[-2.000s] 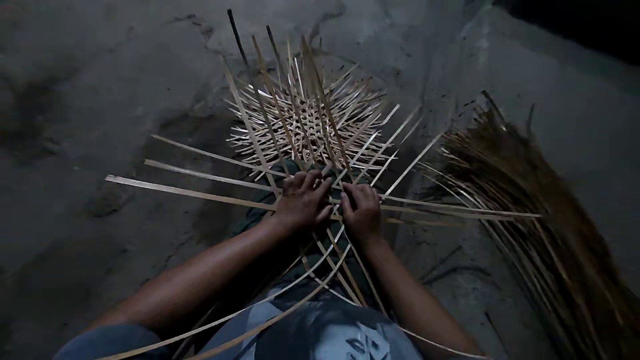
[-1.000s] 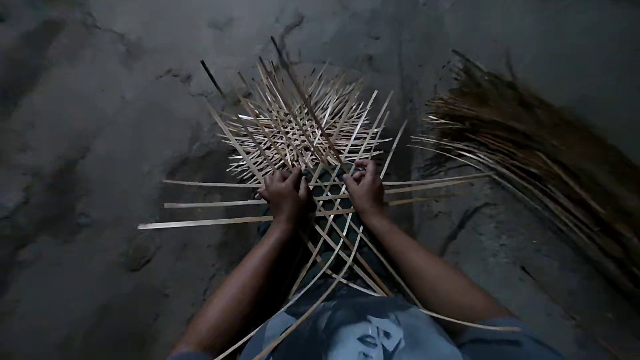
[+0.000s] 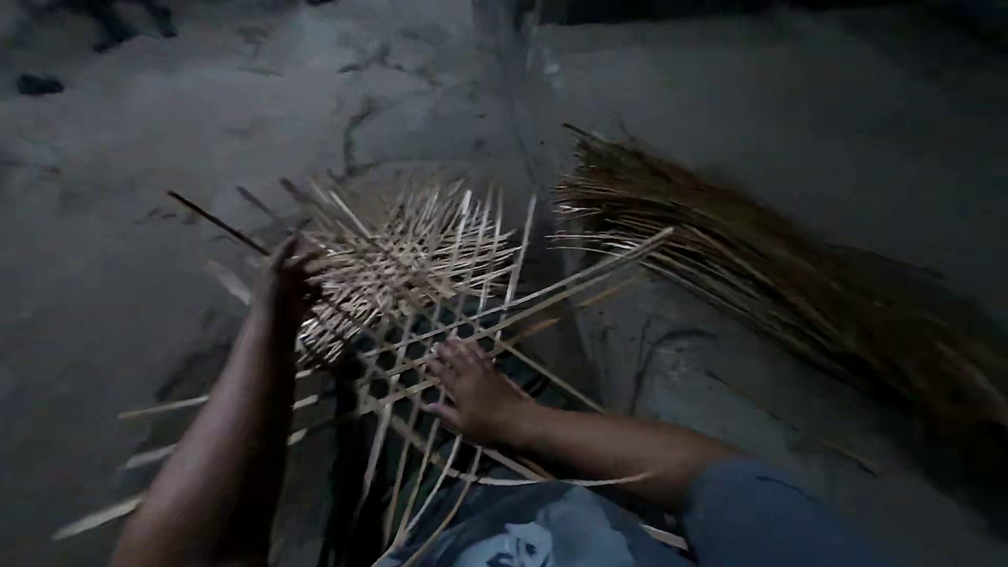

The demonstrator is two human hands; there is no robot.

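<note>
An open hexagonal weave of flat strips, seemingly bamboo or cane (image 3: 409, 370), lies across my lap with long loose ends spreading out on every side. My right hand (image 3: 472, 386) rests on the right part of this weave, fingers spread over the strips. My left hand (image 3: 291, 272) is raised at the far left of the weave, near dark-tipped strips; it is blurred, and whether it grips one cannot be told. Just beyond the weave sits a pile of woven pieces with many short, spiky ends (image 3: 409, 252).
A long bundle of thin brown strips (image 3: 732, 236) lies on the concrete floor (image 3: 441, 126) at the right. A small dark object (image 3: 39, 84) is on the floor at the far left. Curved strip ends reach over my shirt.
My left hand has left the near part of the weave and moved outward to its far left side. The weave has turned, its right-hand strips now slanting away. My right hand has opened flat on it.
</note>
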